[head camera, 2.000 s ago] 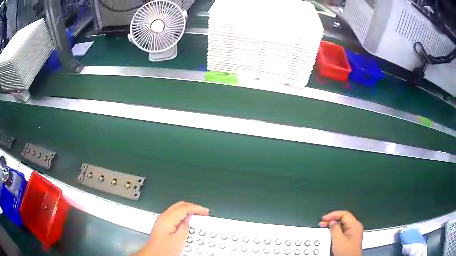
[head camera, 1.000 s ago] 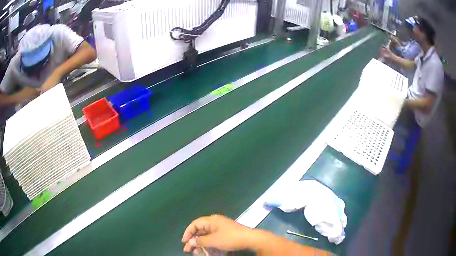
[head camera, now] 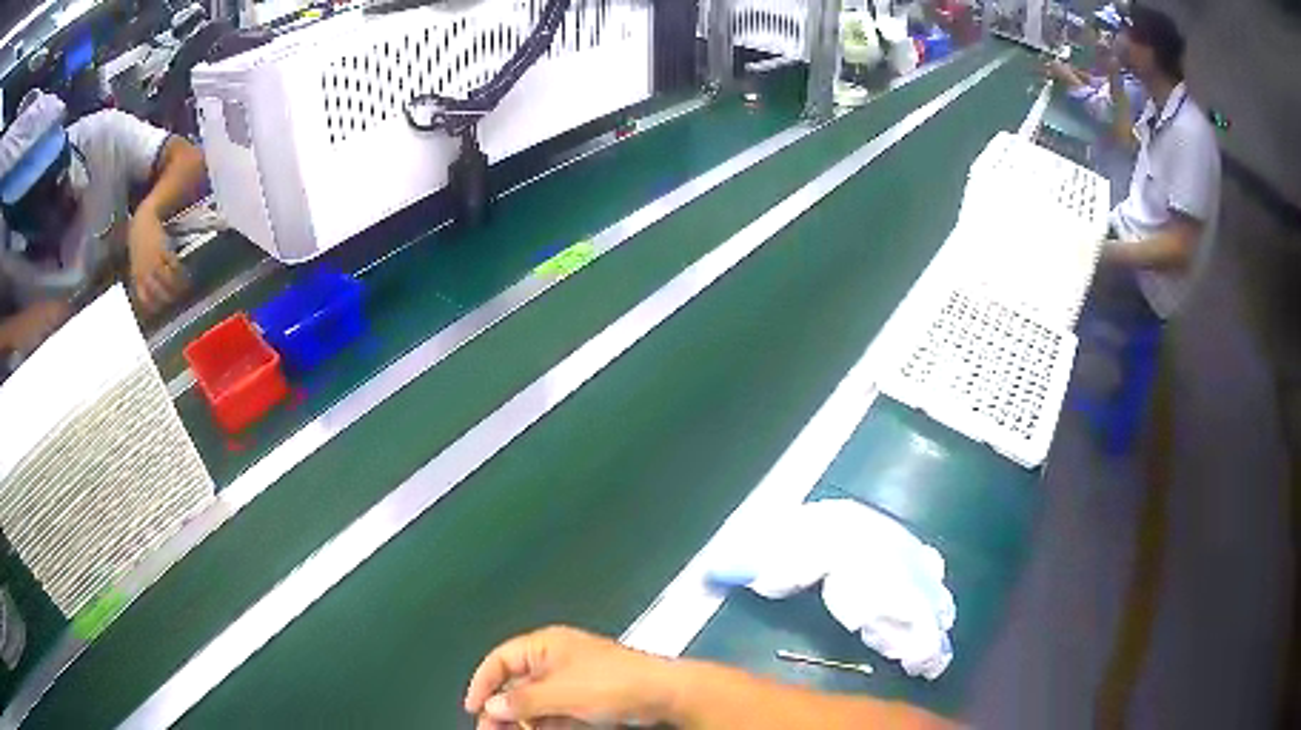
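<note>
My right hand (head camera: 571,676) is bare and low at the bottom edge, over the near side of the belt. Its fingers are curled with the fingertips together on a thin tan stick (head camera: 525,725), of which only a small bit shows above the picture's edge. My left hand is out of the picture. Another thin pale stick (head camera: 825,662) lies on the green bench, right of my hand. A crumpled white cloth (head camera: 892,592) with a pale blue end lies just beyond that stick.
Perforated white trays (head camera: 985,364) lie along the bench at right, with a seated person (head camera: 1173,178) beside them. The green belt (head camera: 571,485) runs away to the upper right. Across it stand a tray stack (head camera: 100,456), a red bin (head camera: 236,374), a blue bin (head camera: 311,317) and a person (head camera: 86,186).
The view has swung right, away from the round-parts tray that both hands held at its sides. My left hand has left the picture. My right hand is now closed on a stick.
</note>
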